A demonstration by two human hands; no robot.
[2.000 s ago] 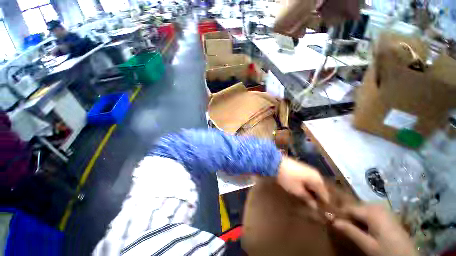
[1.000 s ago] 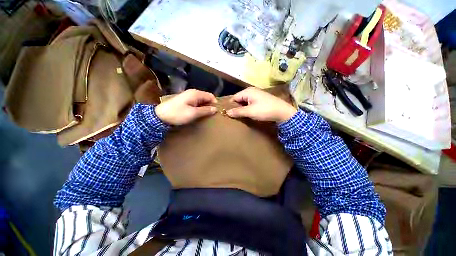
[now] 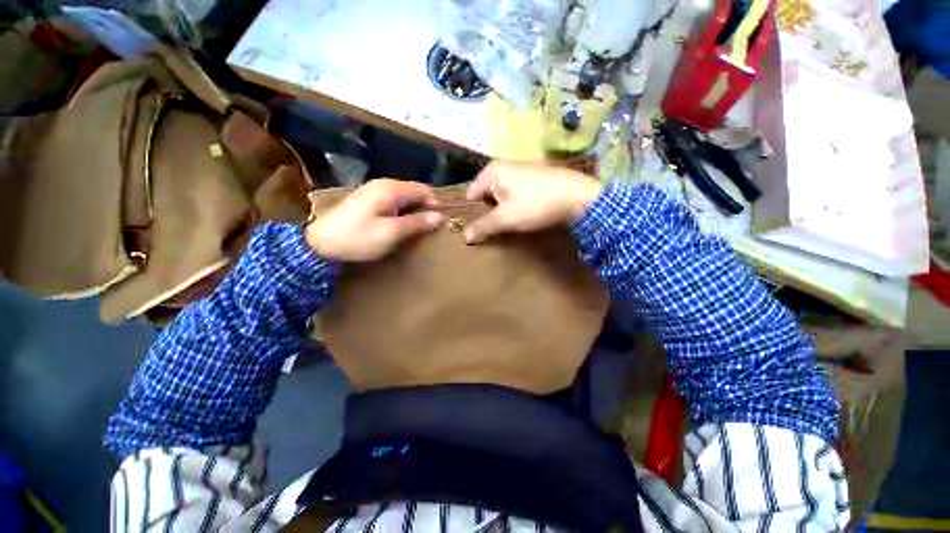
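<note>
A brown part-made bag [image 3: 464,312] lies on my lap against the bench edge. My left hand [image 3: 377,220] grips its top edge, left of a small gold fitting [image 3: 455,224]. My right hand [image 3: 529,200] grips the same edge on the right, its thumb close beside the fitting. The fingertips of both hands are near each other, with a thin fold or zipper edge between them. The fingers partly hide that edge.
The white bench [image 3: 344,62] holds a dish of dark hardware [image 3: 456,71], crumpled clear plastic bags, a yellow block [image 3: 573,120], a red holder [image 3: 719,68], black-handled pliers [image 3: 708,172] and white paper [image 3: 849,172]. Brown bags [image 3: 188,193] are stacked at left.
The view has turned from the aisle down to my lap. Since one second ago, both hands stay at the bag's top edge with slightly shifted fingers, and the gold fitting shows more clearly.
</note>
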